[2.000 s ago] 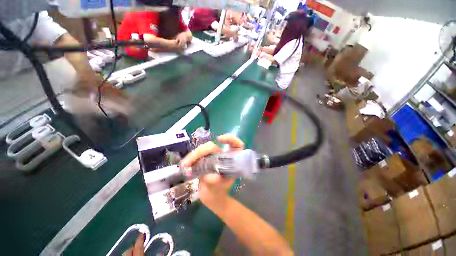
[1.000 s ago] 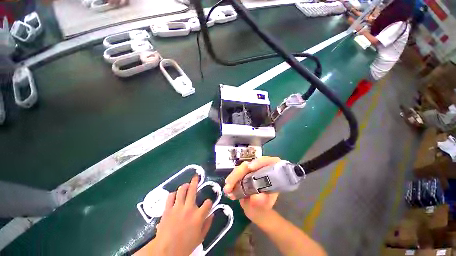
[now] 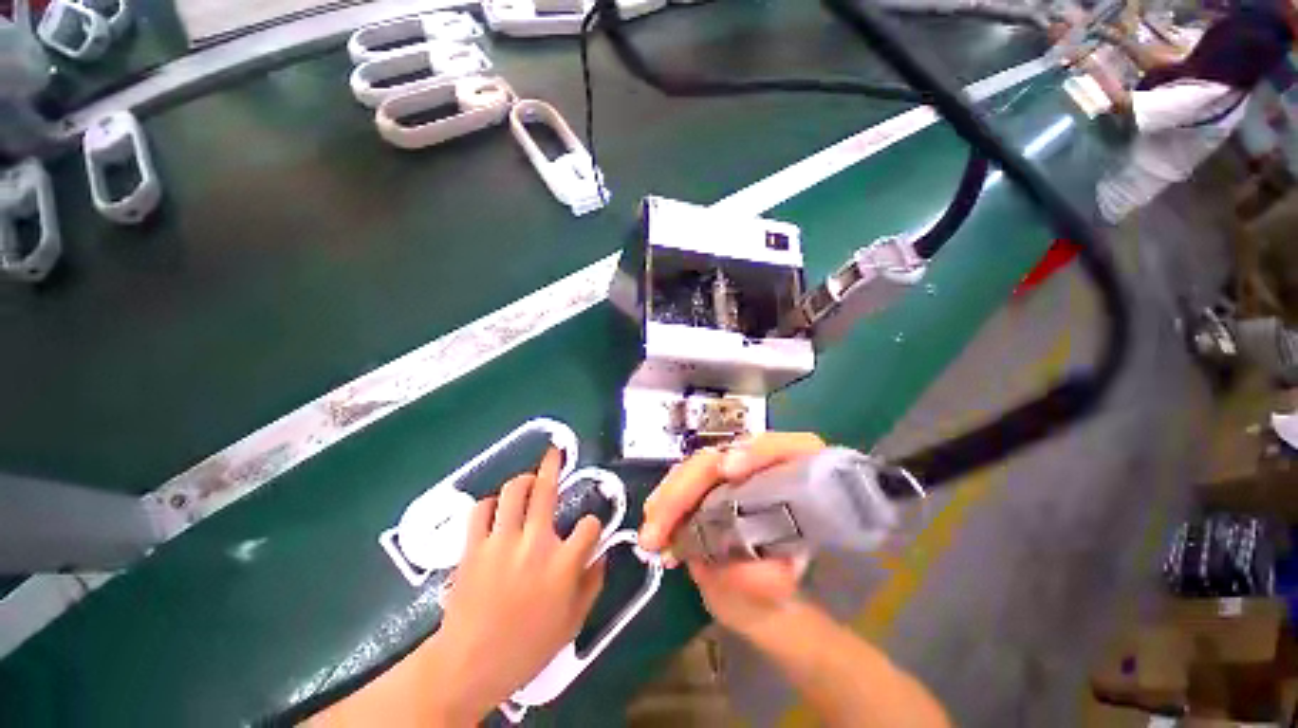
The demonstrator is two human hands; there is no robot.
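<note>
Three white plastic housings (image 3: 431, 525) lie side by side on the green bench strip in front of me. My left hand (image 3: 524, 580) lies over the middle one, fingers spread, fingertips at the loop ends; whether it grips is hidden. My right hand (image 3: 740, 529) is closed around the grey electric screwdriver (image 3: 833, 501). Its black cable runs from the rear up and overhead. The screwdriver's tip is hidden by my fingers, near the loop end of the nearest housing. The screw feeder (image 3: 723, 334) stands just beyond my right hand, with brassy parts in its front tray.
A second grey tool (image 3: 868, 277) with a black cable lies against the feeder's right side. A pale metal rail (image 3: 413, 356) divides the bench from the dark green conveyor (image 3: 285, 256), where more white housings lie. A grey post is at left. A person works at upper right.
My right hand has come from over the feeder down to the housings with the screwdriver. My left hand has come onto the housings and stays there. The view has tilted down.
</note>
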